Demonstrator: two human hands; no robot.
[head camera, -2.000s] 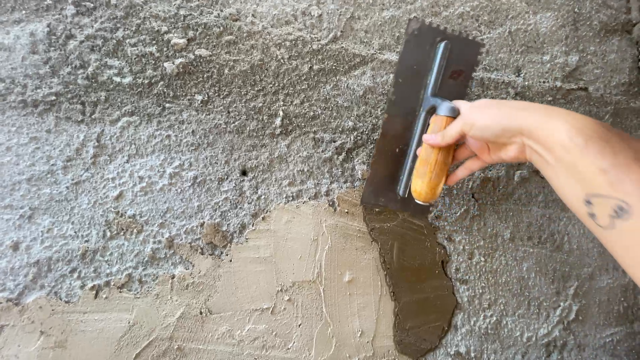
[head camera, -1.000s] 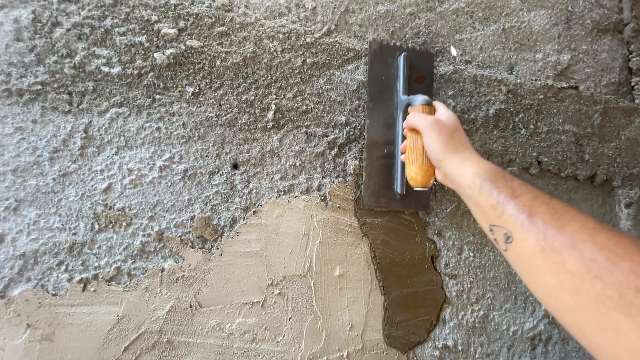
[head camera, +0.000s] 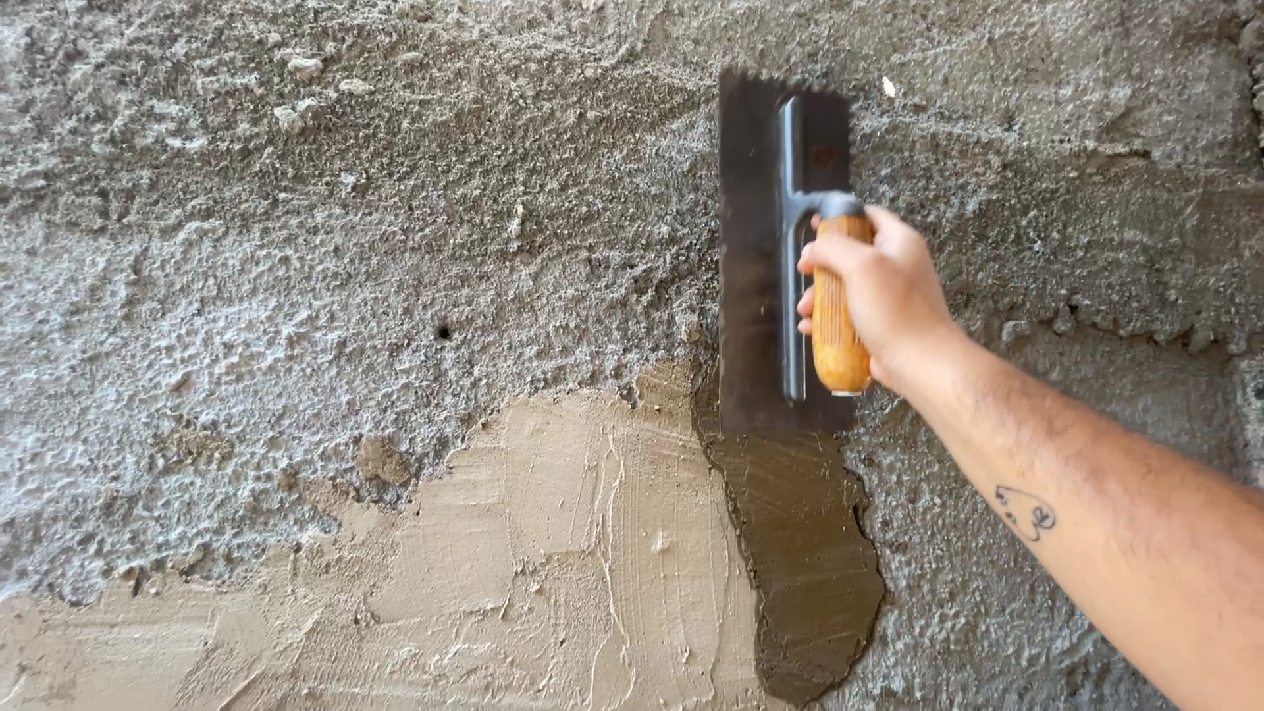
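Observation:
My right hand (head camera: 884, 286) is closed around the wooden handle of a notched trowel (head camera: 755, 257). The trowel's dark metal blade stands nearly upright, its long face turned to the rough wall (head camera: 553, 197). A strip of dark, wet-looking plaster or mortar (head camera: 810, 563) runs down from the blade's lower edge, and the blade covers part of its top. Left of the strip, a lighter beige plaster coat (head camera: 553, 504) adjoins it. My left hand is out of view.
Bare, coarse wall surrounds the coats above and to the right. A small dark hole (head camera: 442, 332) lies left of the trowel. A rough ledge (head camera: 1136, 331) crosses the wall at the right.
The trowel has turned from a slant to nearly upright since the oldest frame. Between one second ago and now, it has stayed close to the top of the dark strip in my right hand.

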